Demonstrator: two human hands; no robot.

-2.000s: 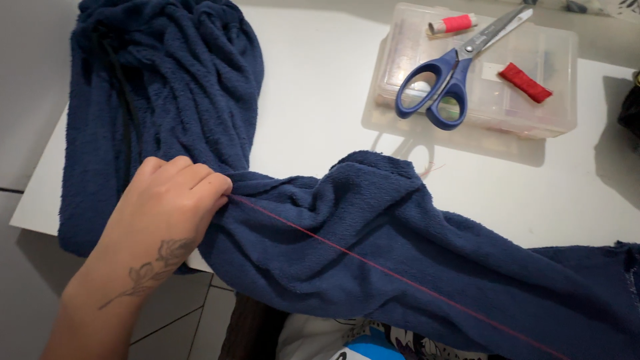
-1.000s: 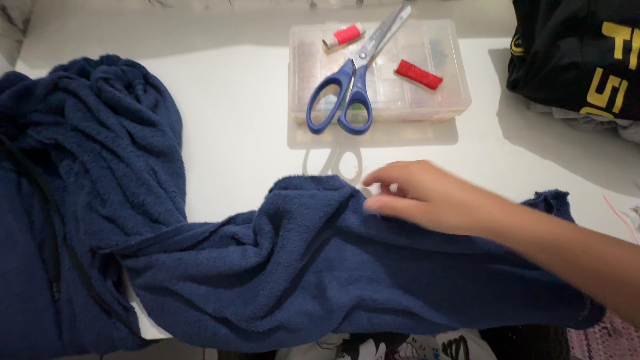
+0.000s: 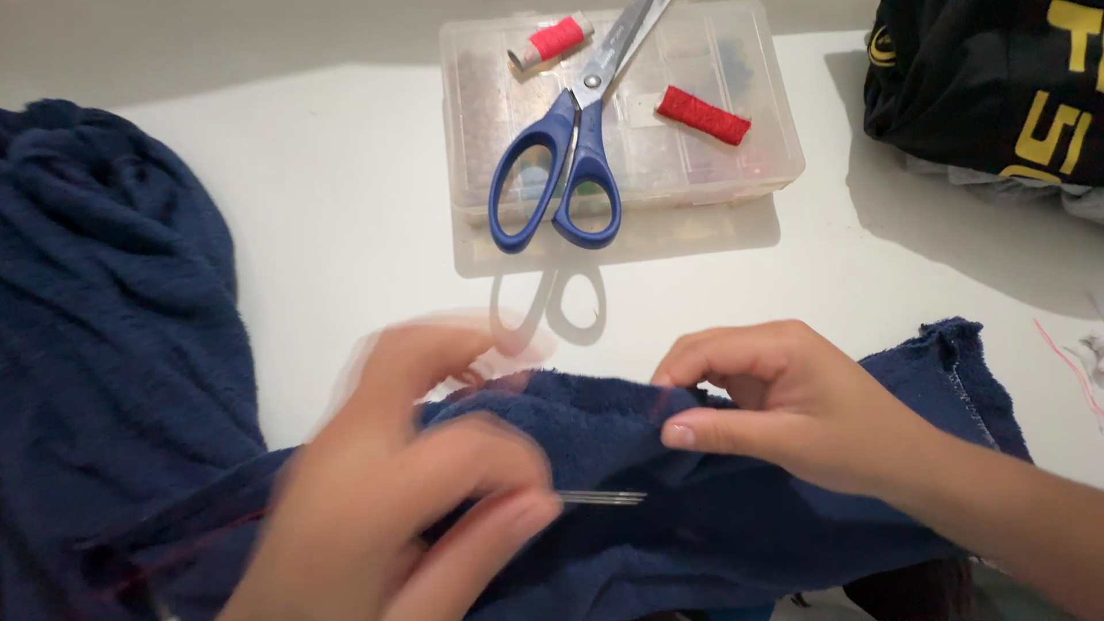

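Note:
Navy fleece fabric (image 3: 690, 535) stretches across the lower part of the head view, with a bulky gathered part at the left. My right hand (image 3: 776, 405) pinches its upper edge between thumb and fingers. My left hand (image 3: 423, 483), blurred by motion, is over the fabric to the left of it. A thin metal needle (image 3: 604, 498), drawn out into several streaks by blur, sticks out to the right from the left thumb and finger. Faint red thread (image 3: 203, 539) crosses the fabric at lower left.
Blue-handled scissors (image 3: 589, 129), a pinkish-red thread spool (image 3: 552, 41) and a red thread bundle (image 3: 704, 116) lie on a clear plastic compartment box (image 3: 483, 172). Black cloth with yellow print (image 3: 957, 95) sits upper right; loose pink thread (image 3: 1065, 358) lies at the right edge.
My left hand, out of view one second ago, is over the fabric with the needle. My right hand, above the fabric with fingers apart then, has closed on its edge.

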